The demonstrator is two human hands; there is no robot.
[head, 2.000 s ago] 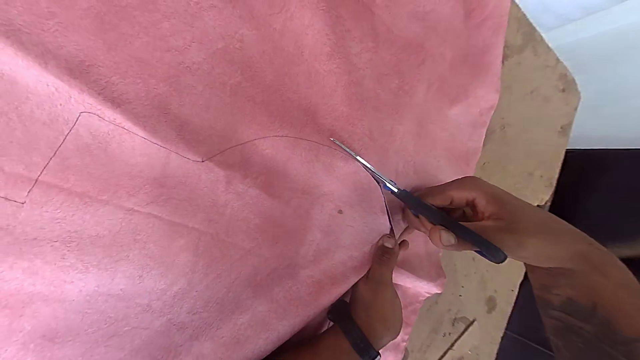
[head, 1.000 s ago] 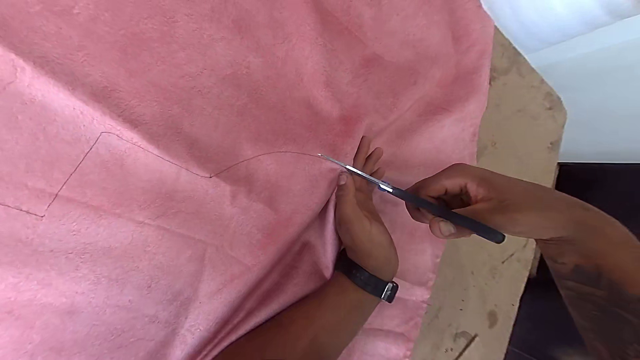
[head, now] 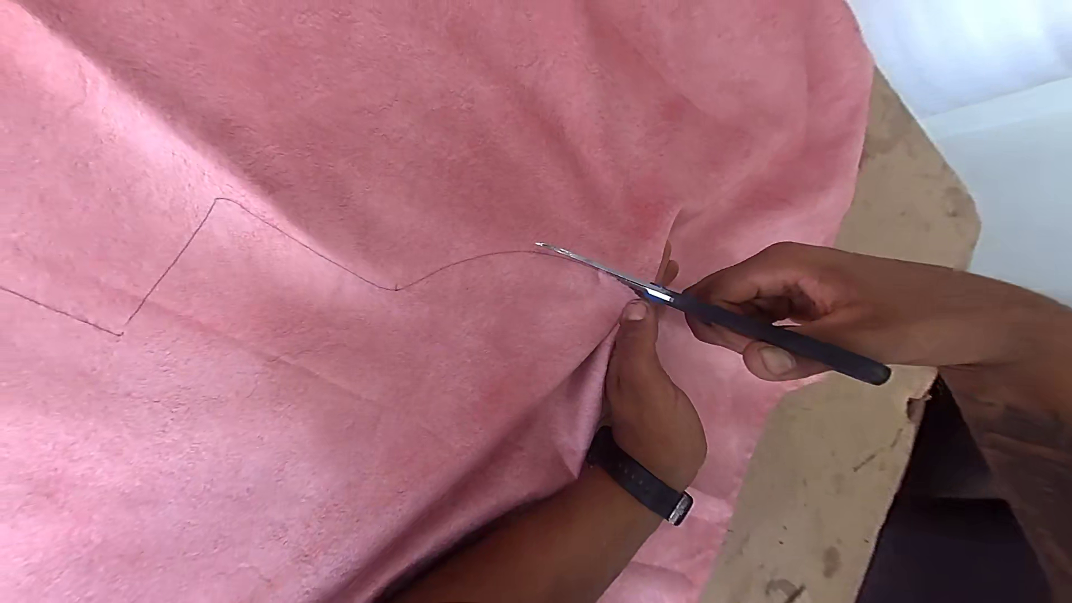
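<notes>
A wide pink sheet [head: 377, 402], suede-like leather or fabric, bears a thin dark drawn line [head: 314, 245] with corners and a curve. My right hand [head: 779, 310] grips the dark handles of a pair of scissors [head: 662, 293]. Their upper blade lies over the sheet along the curved part of the line, tip pointing left; the lower blade is mostly hidden. My left hand [head: 649, 394], with a black strap on its wrist, holds the sheet just below the blades, thumb on top. Its fingers are partly hidden by the sheet, and one or two tips show beside the scissors.
Under the sheet's right side a worn, stained board or tabletop [head: 808, 469] sticks out, with an angled corner. White material [head: 988, 50] lies at the upper right. Something dark [head: 955, 536] is below the board's edge at the lower right.
Two seconds ago the scissor blades were spread wide; now they look nearer together. My left hand has moved up toward the blades, and its fingers, seen above the sheet one second ago, are now mostly covered.
</notes>
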